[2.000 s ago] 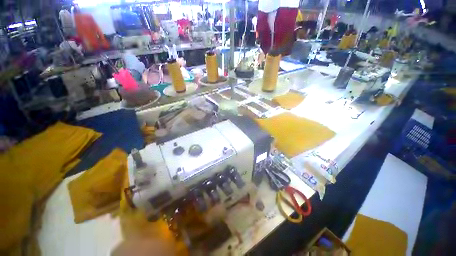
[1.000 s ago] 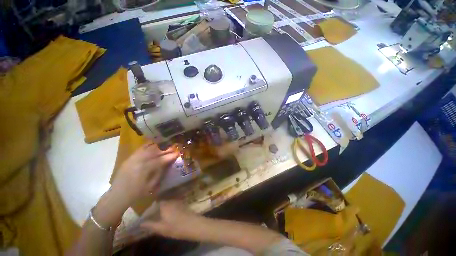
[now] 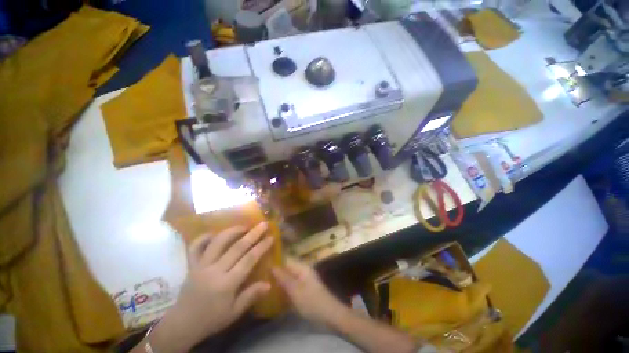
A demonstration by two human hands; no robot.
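Note:
A mustard-yellow garment panel [image 3: 265, 298] lies in front of the needle area of the white overlock machine [image 3: 331, 89], its far edge near the presser foot. My left hand [image 3: 224, 279] lies flat on the panel, fingers spread and pointing at the needle area. My right hand [image 3: 298, 283] is at the panel's right edge, with the thumb and fingers closed on it. The bright cloth plate [image 3: 217, 192] shows beyond the panel. The cloth under the presser foot is hard to make out in the glare.
A big mustard heap [image 3: 41, 158] drapes over the left. Another mustard piece [image 3: 145, 117] lies beside the machine head. Red and yellow scissors [image 3: 438, 205] lie right of the machine. A brown box [image 3: 452, 258] with cloth sits below the table edge, near a white board [image 3: 565, 224].
The view has tipped down. My left hand has moved from the needle area back onto the panel, which now lies flatter towards me. My right hand has moved to the panel's right edge.

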